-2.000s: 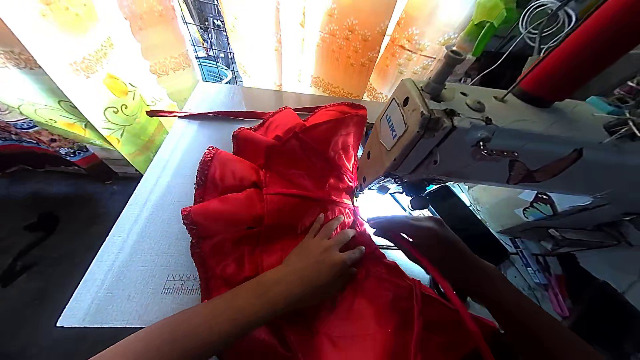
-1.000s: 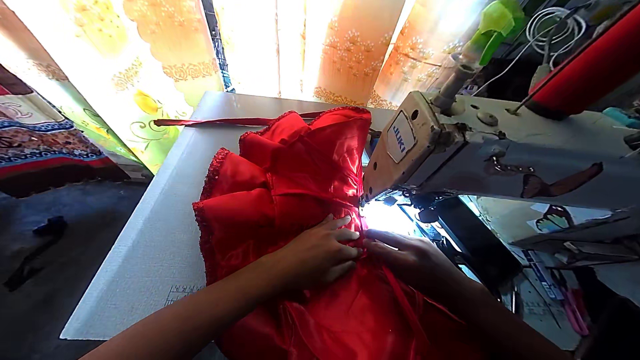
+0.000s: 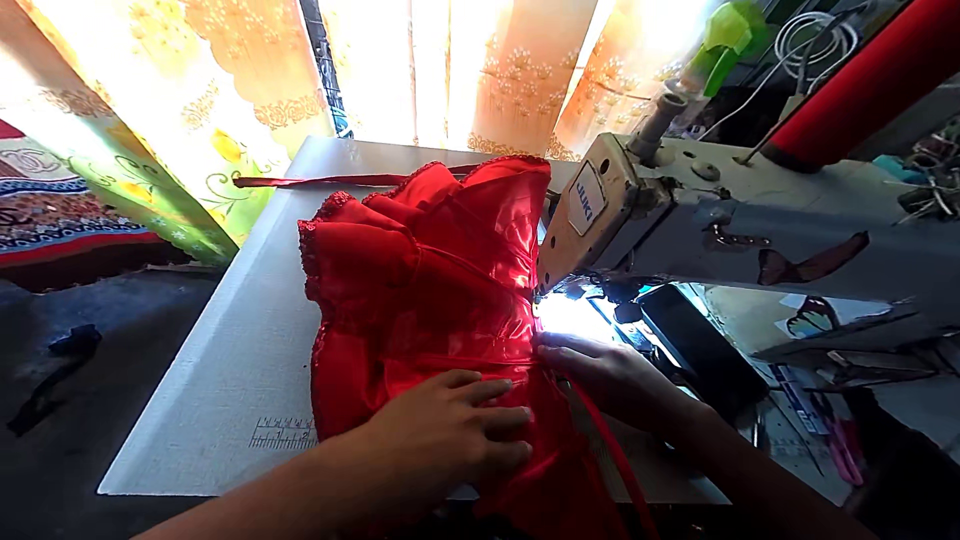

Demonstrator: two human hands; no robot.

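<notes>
A red satin garment (image 3: 450, 285) with ruffled, trimmed edges lies across the white sewing table (image 3: 225, 367), its right edge under the head of a Juki sewing machine (image 3: 589, 206). My left hand (image 3: 457, 420) rests on the satin with fingers spread, holding nothing. Close below the lit needle area, my right hand (image 3: 600, 367) is at the garment's right edge, thumb and fingertips on the fabric; whether they pinch it is unclear. A narrow red strip (image 3: 611, 442) hangs from beside that hand toward the bottom. Another red strap (image 3: 322, 181) stretches left past the garment's top.
A dark phone (image 3: 701, 349) lies right of the needle area, near pink-handled scissors (image 3: 844, 442). Over the machine arm stands a large red thread cone (image 3: 862, 82), with a green spray nozzle (image 3: 731, 41) behind. Floral curtains (image 3: 517, 75) hang beyond the table's far edge.
My left hand has moved down the garment, away from the needle, and its fingers have spread. The garment's upper part now reaches farther beyond my hands.
</notes>
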